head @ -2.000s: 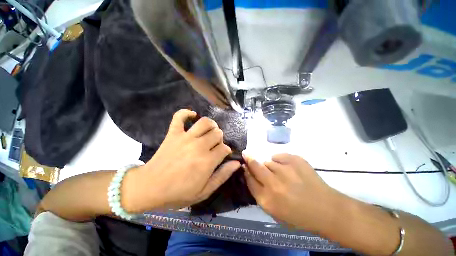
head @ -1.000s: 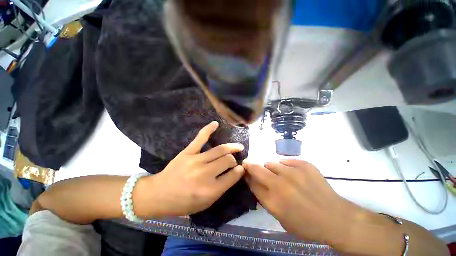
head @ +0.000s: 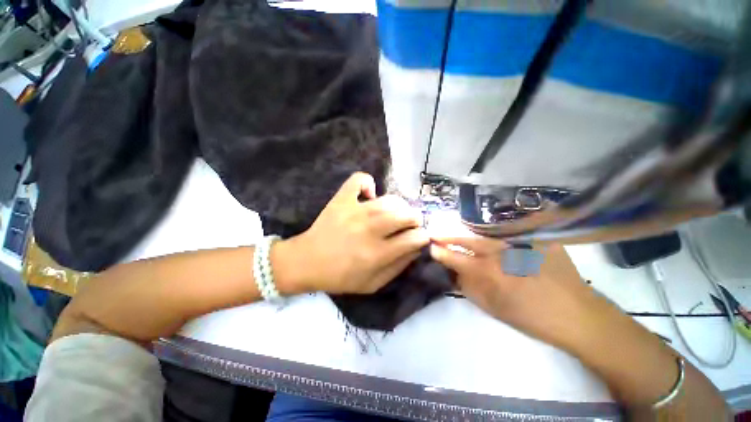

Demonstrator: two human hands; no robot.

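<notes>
A dark, soft garment piece [head: 288,107] lies on the white machine table, left of and in front of the sewing machine's needle area [head: 440,194]. Its frayed lower end shows below my hands. My left hand [head: 358,243] presses on the cloth with bent fingers and pinches its edge just in front of the lit needle area. My right hand [head: 502,276] pinches the same edge, its fingertips close to my left fingertips. Part of my right hand is behind a grey knob [head: 522,260]. The presser foot is hard to make out in the glare.
The white machine head with a blue stripe [head: 576,58] fills the upper right. A phone [head: 646,249] with a white cable [head: 700,354] lies at right, near snips [head: 728,307]. More dark cloth [head: 107,165] lies at left. A ruler strip [head: 370,394] runs along the front edge.
The view has shifted, so the machine head now covers more of the right side. Both hands and the pinched cloth edge appear further right and higher in the picture, still near the needle.
</notes>
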